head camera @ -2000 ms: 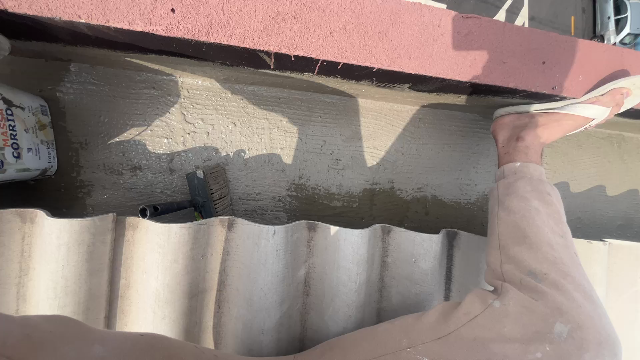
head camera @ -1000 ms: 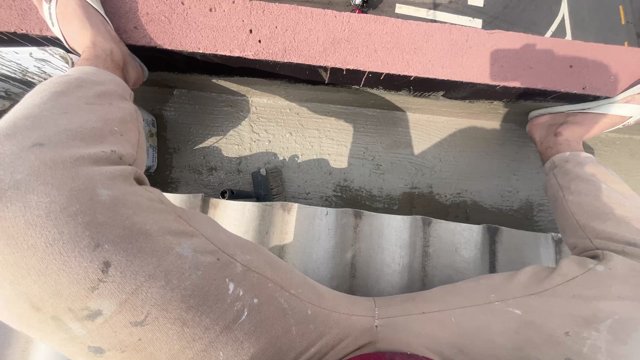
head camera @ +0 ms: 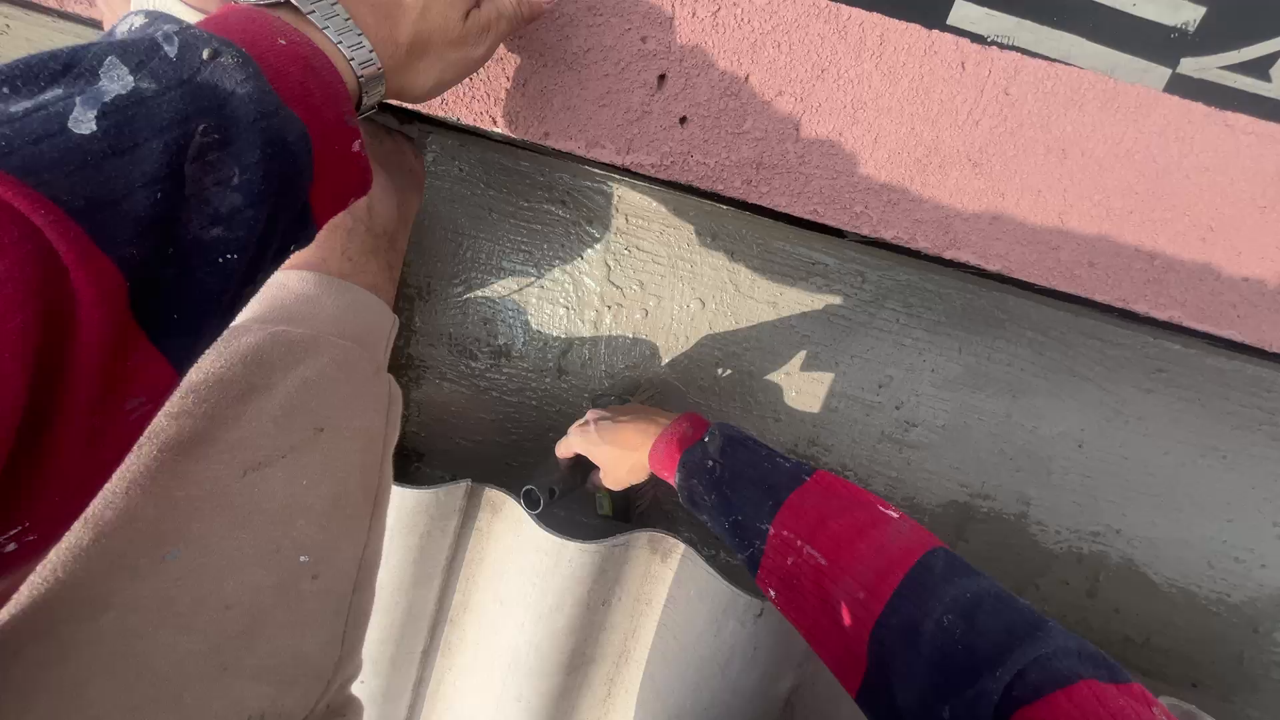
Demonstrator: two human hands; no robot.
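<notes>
My right hand [head camera: 618, 445] reaches down into the grey-coated gutter [head camera: 740, 300], its fingers on the dark brush [head camera: 570, 490] that lies close to the edge of the corrugated roof sheet. The brush's round hollow handle end points left, and its bristles are mostly hidden by the hand and shadow. Whether the fingers are closed around it is hard to tell. My left hand [head camera: 430, 45], with a metal watch on the wrist, rests on the top of the pink parapet wall [head camera: 800, 110], holding nothing that shows. Its fingertips lie near the upper frame edge.
The wavy edge of the corrugated roof sheet [head camera: 560, 610] borders the gutter below. My leg in beige trousers [head camera: 220, 480] crosses the left side, its foot end beside the wall. Beyond the parapet, pavement with white markings [head camera: 1060, 45] shows far below.
Both hands have come into view: the right at the brush in the gutter, the left on the parapet. Neither showed in the earlier frames. The view has shifted and come closer.
</notes>
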